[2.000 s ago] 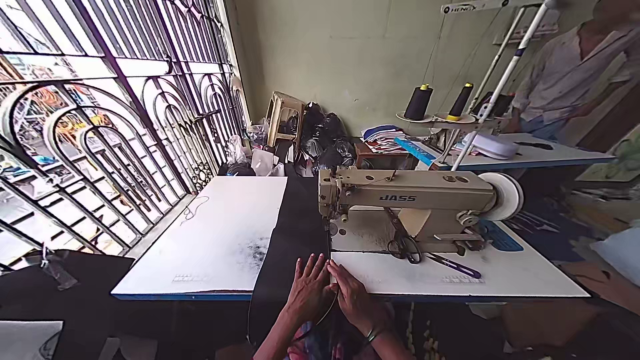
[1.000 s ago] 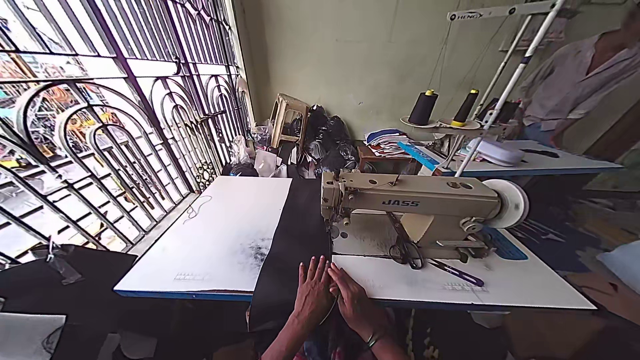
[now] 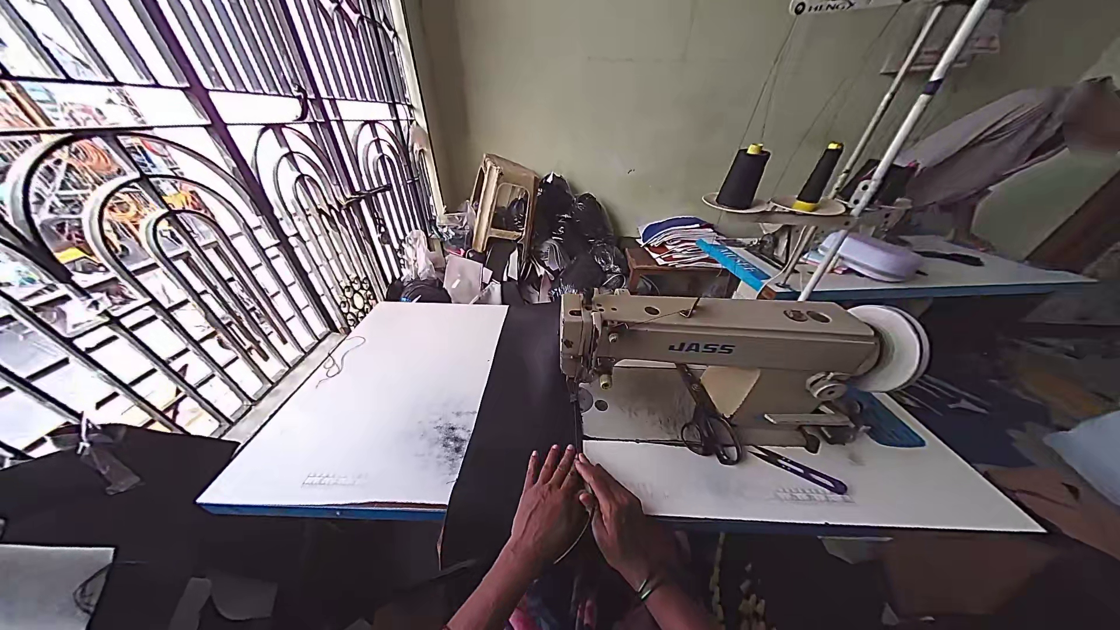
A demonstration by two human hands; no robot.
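Observation:
A long strip of black material (image 3: 518, 394) runs over the white table and along the needle side of a beige industrial sewing machine (image 3: 726, 337). My left hand (image 3: 549, 507) lies flat on this material in front of the needle area, fingers slightly spread. Beside it, my right hand (image 3: 612, 512) rests at the material's right edge, its fingers bent; whether it pinches the edge is hidden. A thin cord or thread hangs between my hands. Black-handled scissors (image 3: 713, 430) lean at the machine's base, and a thread snipper or seam tool (image 3: 801, 470) lies in front of them.
Two black thread cones (image 3: 742, 179) stand behind the machine. At the back right, a person in a light shirt (image 3: 989, 149) leans by another table (image 3: 989, 271). A metal window grille (image 3: 201, 227) is on the left. A plastic stool (image 3: 506, 203) and black bags stand by the wall.
The person at the back right has bent forward over the other table. My hands remain on the black material, close together.

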